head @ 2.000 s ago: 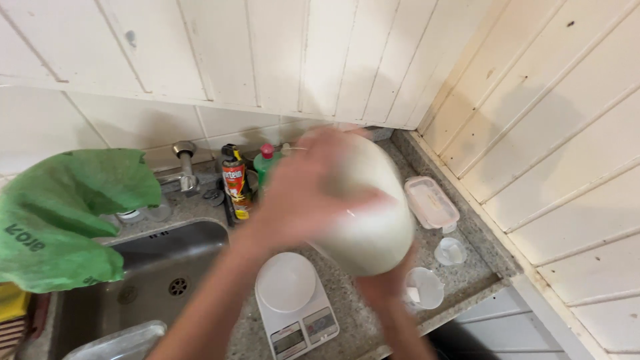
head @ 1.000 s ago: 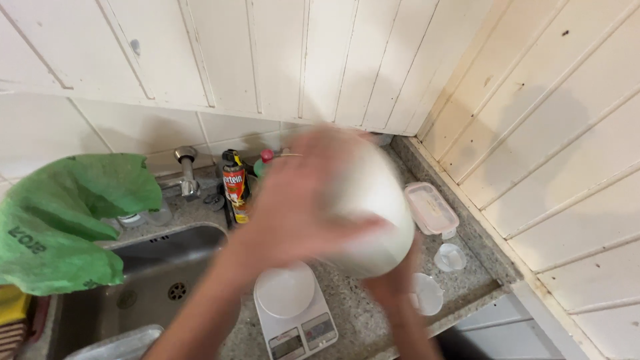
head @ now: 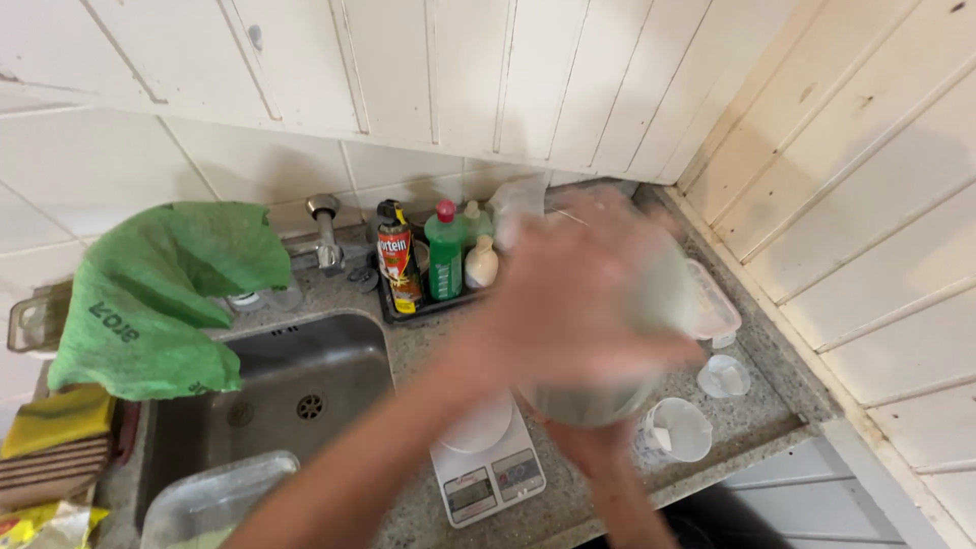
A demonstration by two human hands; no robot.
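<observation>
A large rounded pale container (head: 663, 282), blurred by motion, is held tilted above the counter. My right hand (head: 591, 446) supports it from below, its fingers mostly hidden behind the container. My left hand (head: 572, 297) lies across its near side with the fingers spread, strongly blurred; whether the palm touches it cannot be told. Just below and to the left stands a white digital kitchen scale (head: 488, 476), its round platform partly covered by my left hand and forearm. What the container holds cannot be seen.
Left is a steel sink (head: 335, 358) with a clear plastic tub (head: 221, 488), a green cloth (head: 168, 297) and a tap (head: 326, 236). Behind stand a Mortein spray can (head: 398, 259) and a green bottle (head: 445, 252). Right are plastic cups (head: 679, 431) and a lidded box (head: 711, 301).
The container has changed its tilt between my hands, and the bottles behind it show more now. My left hand has moved across its near side.
</observation>
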